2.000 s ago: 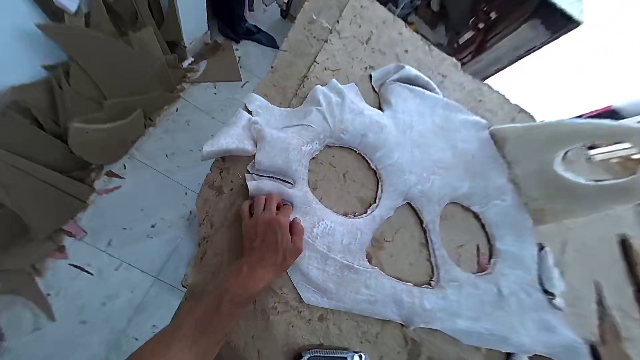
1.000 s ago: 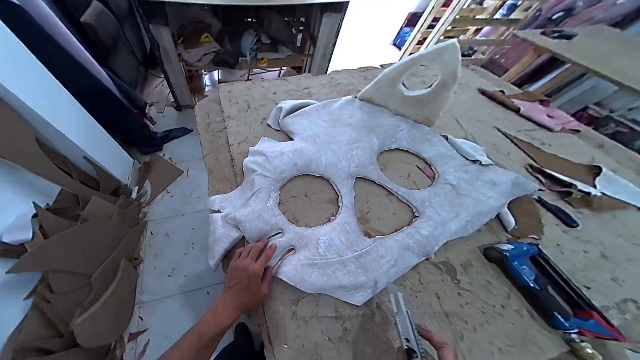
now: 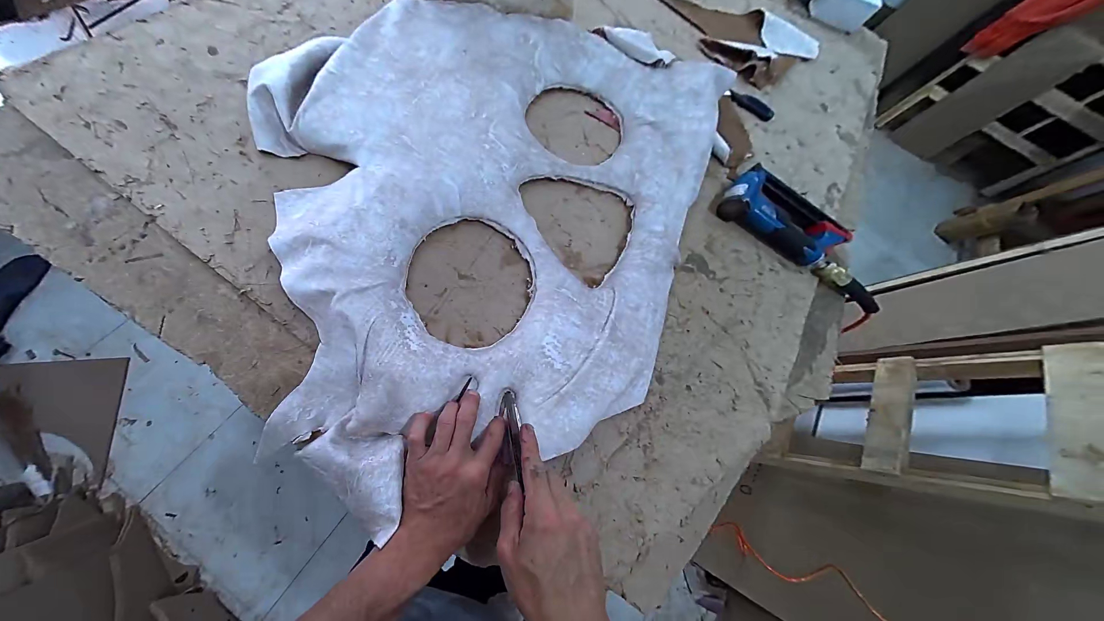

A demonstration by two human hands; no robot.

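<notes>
A pale grey hide-like sheet (image 3: 414,112) with several cut openings lies on the worktable. My left hand (image 3: 450,474) presses on its near edge, fingers beside a short dark slit. Just to the right, my right hand (image 3: 548,539) holds a slim metal cutting tool (image 3: 511,423), perhaps a utility knife. Its tip meets the sheet at the end of a second slit, below the large round opening. The handle is mostly hidden by my fingers.
A blue and black pneumatic stapler (image 3: 772,216) with a hose fitting lies right of the sheet. Beyond it are a dark-handled tool (image 3: 752,106) and brown and white scraps (image 3: 759,39). Cut brown pieces (image 3: 78,561) are heaped at lower left. A wooden frame (image 3: 893,414) stands at the right.
The cutting tool in my right hand has moved from beside the sheet onto its near edge, next to my left hand. The view has turned strongly.
</notes>
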